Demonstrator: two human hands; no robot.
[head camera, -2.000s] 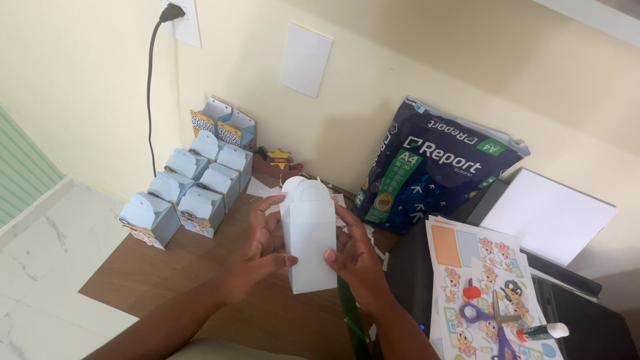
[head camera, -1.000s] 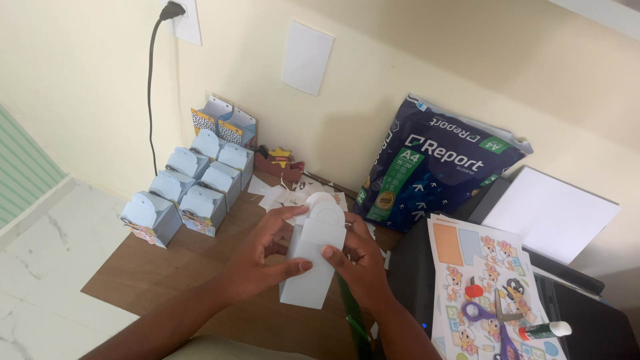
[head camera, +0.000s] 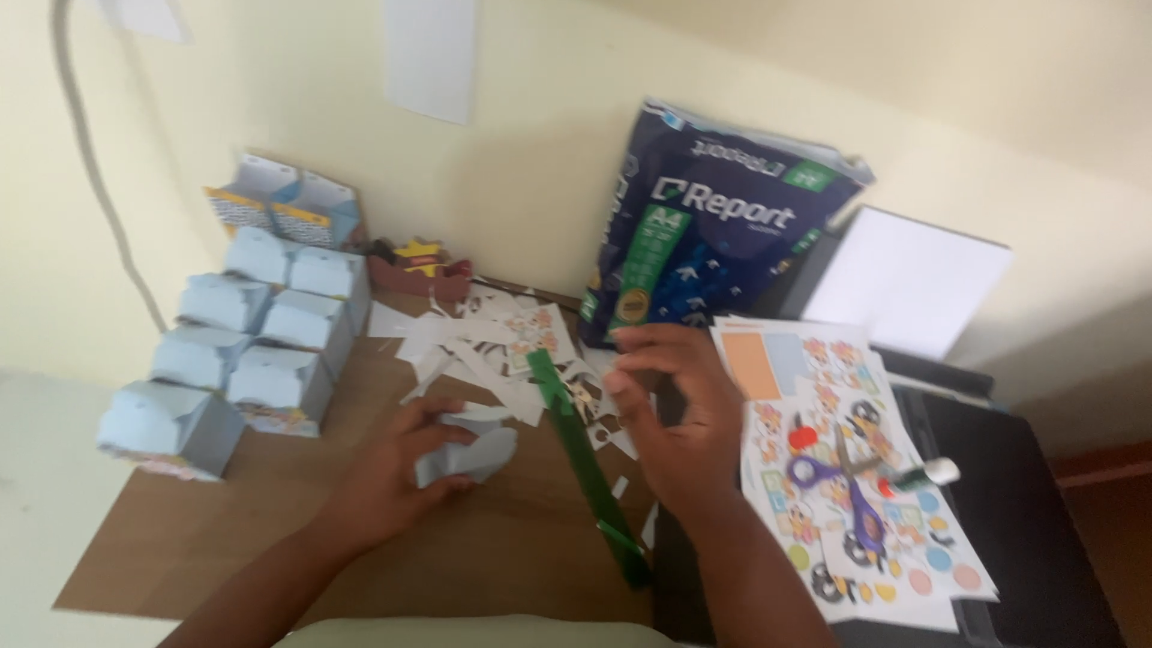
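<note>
My left hand holds a small light-blue paper box low over the wooden table, its curved flaps up between thumb and fingers. My right hand is raised beside the printer, fingers apart and curled, holding nothing. Between the hands a dark green strip lies on the table. Several finished light-blue paper boxes stand in two rows at the left, and two more boxes with patterned fronts stand behind them. The underside of the held box is hidden.
White paper scraps lie near the wall. A blue Report paper pack leans there. On the black printer rest printed character sheets, purple-handled scissors and a glue stick. White paper stands in its rear tray.
Both hands held the box earlier; my right hand has let go and moved right. My left hand now has the box lower and turned, its flaps facing up. The view has shifted.
</note>
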